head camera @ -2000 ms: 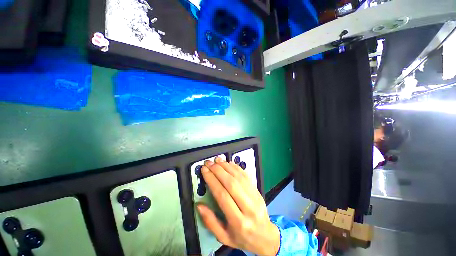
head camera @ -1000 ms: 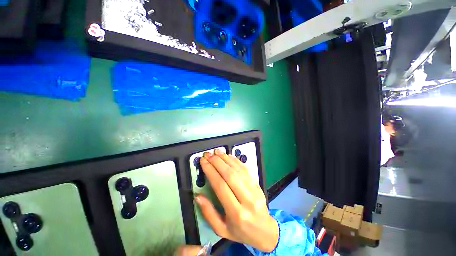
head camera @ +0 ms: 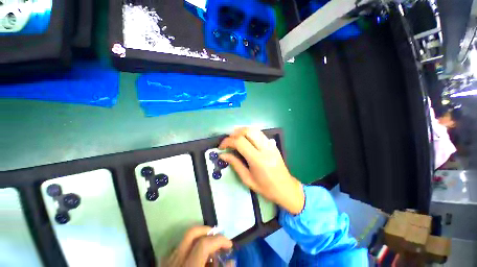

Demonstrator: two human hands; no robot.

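Observation:
Pale green phone back covers [head camera: 175,214] lie in a long black slotted tray [head camera: 123,195], each with dark round camera lenses [head camera: 162,180] near its top left corner. My right hand [head camera: 261,164] is over the cover [head camera: 233,206] towards the tray's right end. Its thumb and forefinger are apart beside that cover's lenses, and I see nothing held. My left hand [head camera: 201,247] is low in the picture, partly cut off by the bottom edge, with bent fingers closed on a small clear shiny piece [head camera: 222,256], which is blurred.
Glossy blue film sheets [head camera: 191,94] lie behind the tray. A black parts tray [head camera: 199,68] holds white scraps and dark round shapes on blue. More black trays [head camera: 68,49] stand back left. A pale metal post [head camera: 314,26] and black curtain-like material [head camera: 376,120] are on the right.
My right hand has lifted from flat on the cover, its thumb and forefinger now at the lenses. My left hand has come further into view. The view has shifted, showing more of the left.

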